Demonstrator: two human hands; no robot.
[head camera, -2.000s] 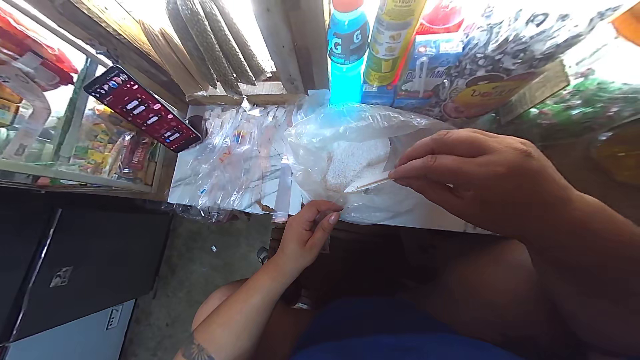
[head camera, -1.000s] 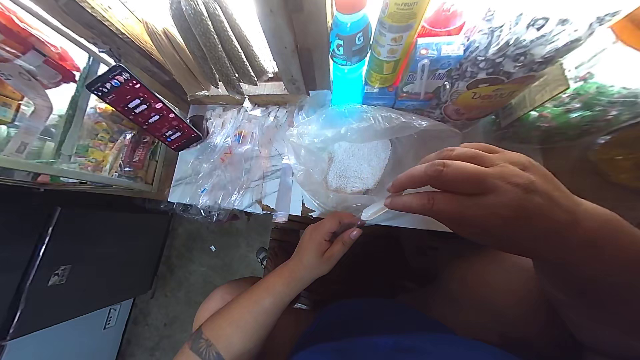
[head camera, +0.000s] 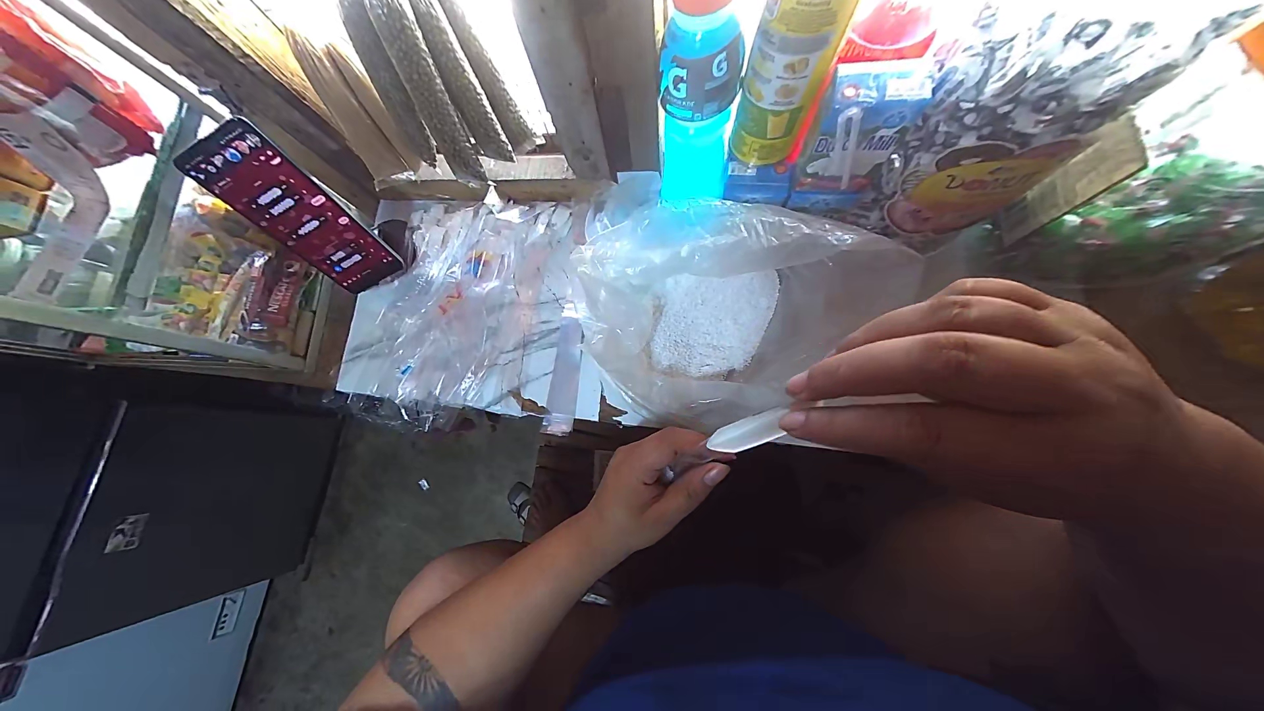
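My right hand (head camera: 948, 385) grips a white plastic spoon (head camera: 755, 429) between thumb and fingers, its bowl pointing left. The spoon's tip meets a small clear plastic sleeve (head camera: 688, 460) pinched in my left hand (head camera: 652, 489), just past the front edge of the counter. How full the sleeve is, I cannot tell. Beyond both hands lies an open clear plastic bag (head camera: 829, 286) with white granular powder (head camera: 716, 321) inside. Left of it, many flat clear plastic wrappers (head camera: 464, 296) lie spread over the marbled white surface (head camera: 375, 341), beside a narrow translucent strip (head camera: 564, 375).
A blue Gatorade bottle (head camera: 699, 109), a yellow canister (head camera: 790, 79) and packaged goods (head camera: 987, 178) stand behind the bag. A smartphone (head camera: 291, 207) leans at the left, near a glass-sided case (head camera: 148, 331) of sachets. Dark cabinets (head camera: 178, 523) are at lower left.
The spoon in my right hand has moved from over the powder bag down to my left hand. My left hand has shifted slightly right. More of the powder shows now.
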